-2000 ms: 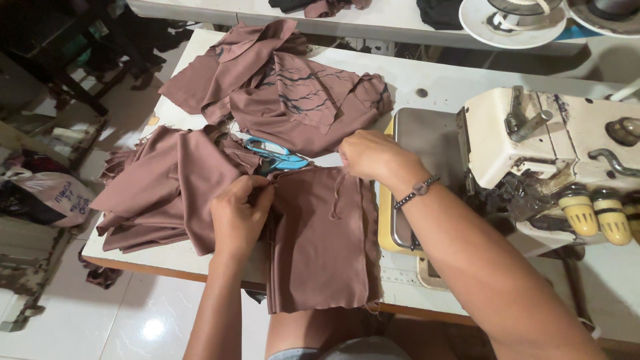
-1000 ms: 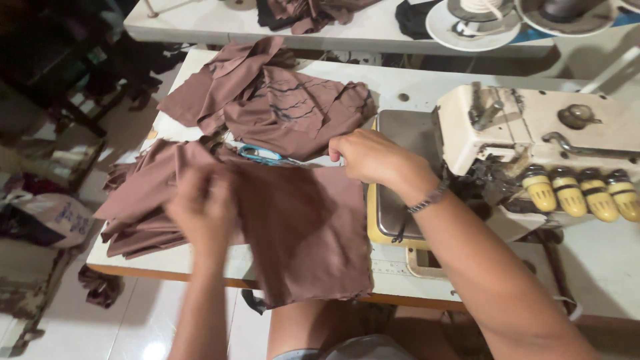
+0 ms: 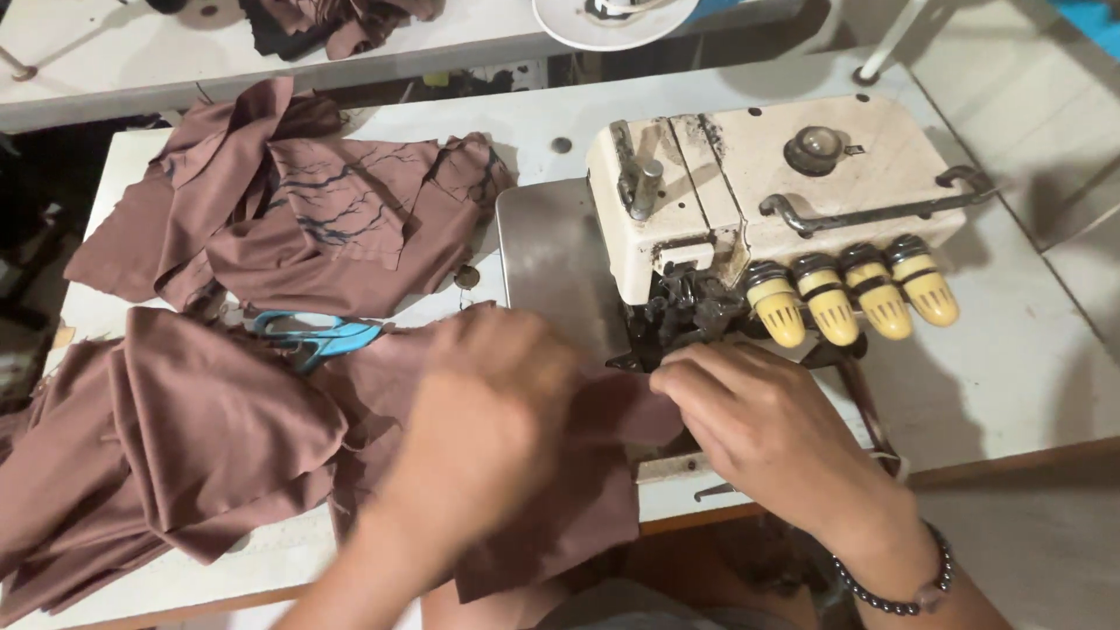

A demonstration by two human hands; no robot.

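A brown fabric panel (image 3: 560,516) lies across the front of the table and hangs over its edge, one end raised beside the needle area of an overlock sewing machine (image 3: 787,192). My right hand (image 3: 761,429) pinches that end between thumb and fingers. Blurred by motion, my left hand (image 3: 499,402) is over the panel, left of the machine's metal plate (image 3: 560,262); its fingertips are hidden, so its hold cannot be told. Blue-handled scissors (image 3: 328,337) lie partly under fabric, left of my left hand.
Folded brown fabric (image 3: 227,420) lies at the left, and a second pile with dark branch-like prints (image 3: 350,192) behind it. Yellow tension knobs (image 3: 836,306) line the machine's front. A rear table (image 3: 157,52) holds scraps and a white thread-stand dish (image 3: 612,26).
My right hand has moved right, to the machine's needle area, with the panel's end. My left hand has moved from the left fabric pile to over the panel. The view has shifted right.
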